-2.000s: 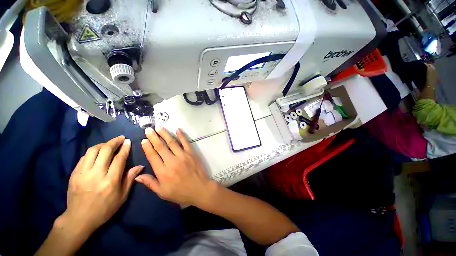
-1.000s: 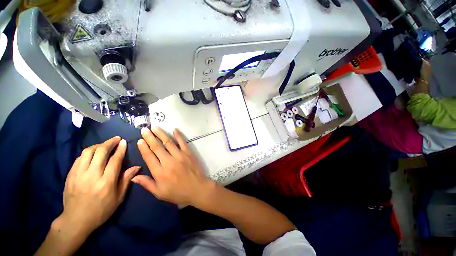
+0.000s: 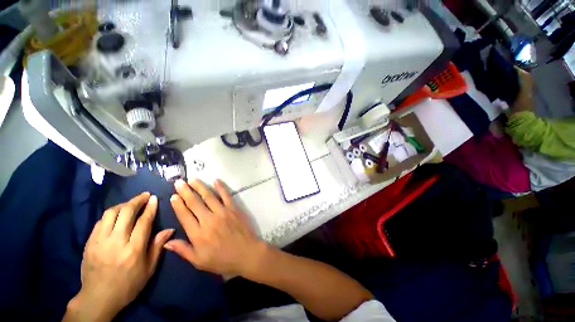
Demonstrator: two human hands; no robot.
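Dark navy cloth point(image 3: 50, 214) lies under the head of the white sewing machine point(image 3: 208, 50) and spreads over the left of the table. My left hand point(image 3: 120, 251) lies flat on the cloth, fingers pointing at the needle area. My right hand point(image 3: 217, 233) lies flat at the cloth's right edge, fingertips just in front of the edge guide point(image 3: 173, 171). Both hands press from above and grip nothing; the two thumbs are close together. The presser foot area point(image 3: 129, 162) is blurred, and the needle cannot be made out.
A phone with a white lit screen point(image 3: 291, 161) lies right of my right hand, beside black scissor handles point(image 3: 243, 138). A tool box point(image 3: 413, 165) holds bobbins and small tools. A red basket point(image 3: 384, 220) with dark cloth stands beside the table. A person's green sleeve point(image 3: 542, 135) shows at right.
The camera view has shifted, so the machine, phone and hands sit lower in the picture. Both hands keep nearly the same place on the cloth.
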